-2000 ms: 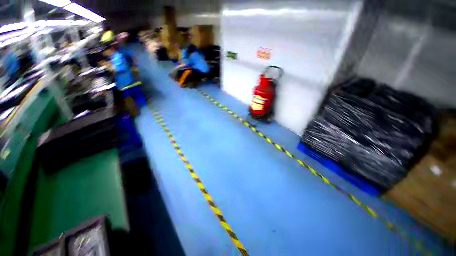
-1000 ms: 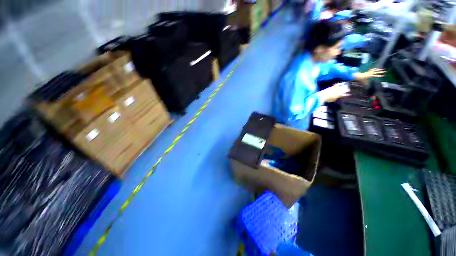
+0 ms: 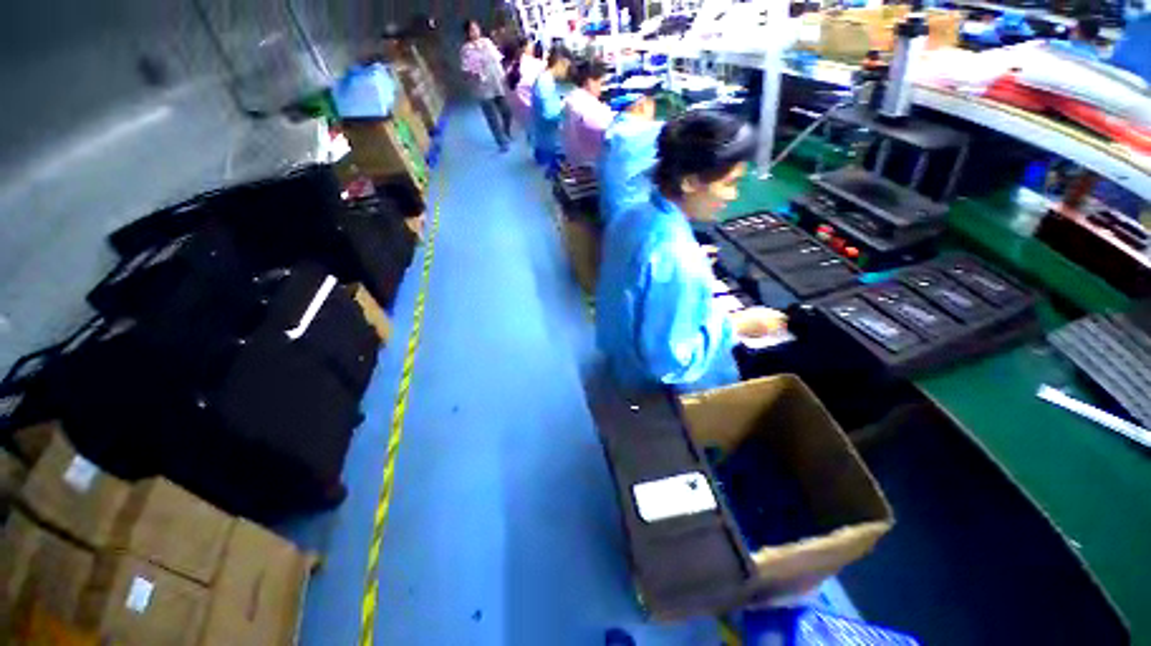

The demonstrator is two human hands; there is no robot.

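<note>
Neither of my hands is in the picture. An open brown carton (image 3: 871, 517) stands beside the bench, low in the centre right, with dark blue stuff inside. A long black foam tray (image 3: 631, 435) rests along its left side, with a white phone-sized piece (image 3: 674, 497) on it. On the green bench, a black foam tray (image 3: 843, 326) holds several phone units (image 3: 937, 309) in its pockets. Another black tray (image 3: 761, 217) lies behind it.
A person in a blue smock (image 3: 656, 297) works at the bench; more workers sit beyond. Black-wrapped stacks (image 3: 240, 366) and brown cartons (image 3: 171, 536) line the left. A white strip (image 3: 1093, 416) lies beside blister trays (image 3: 1111, 360). Yellow-black tape (image 3: 401, 410) marks the blue floor.
The view has swung from the aisle with the red extinguisher to the line of workers and the bench. The blue basket is now mostly below the picture's edge.
</note>
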